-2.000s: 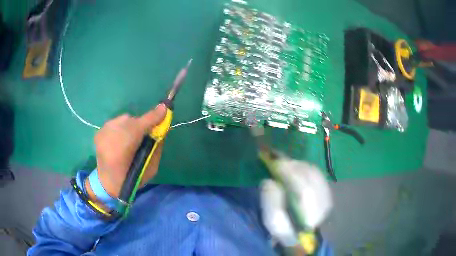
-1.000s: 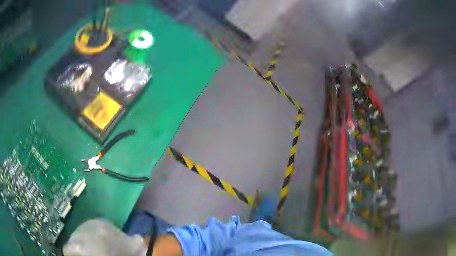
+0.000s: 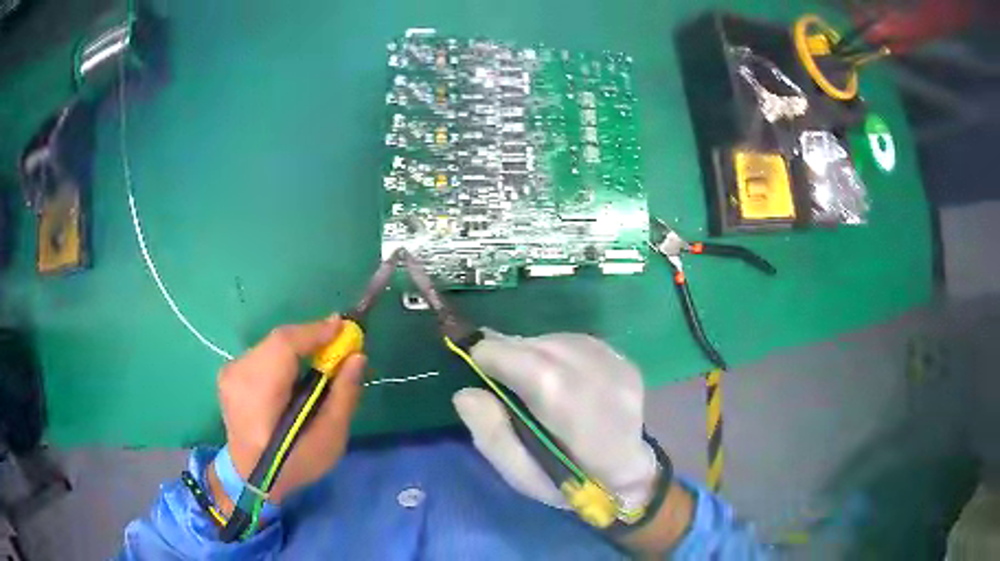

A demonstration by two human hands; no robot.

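Observation:
The green circuit board lies with its silvery joints up on the green mat. My bare left hand holds a black-and-yellow soldering iron; the solder wire runs into this hand and its free end sticks out to the right, below the board. My gloved right hand holds a second soldering iron. Both dark tips meet close together at the board's lower left corner. Whether they touch a joint I cannot tell.
Side cutters lie right of the board. A black tray with a yellow sponge and clear bags is farther right, beside a green-and-white roll. The solder reel and another sponge are at left.
The view had swung right to the tray and floor and is back over the board. Compared with two seconds ago, both iron tips have come together at the board's lower left corner.

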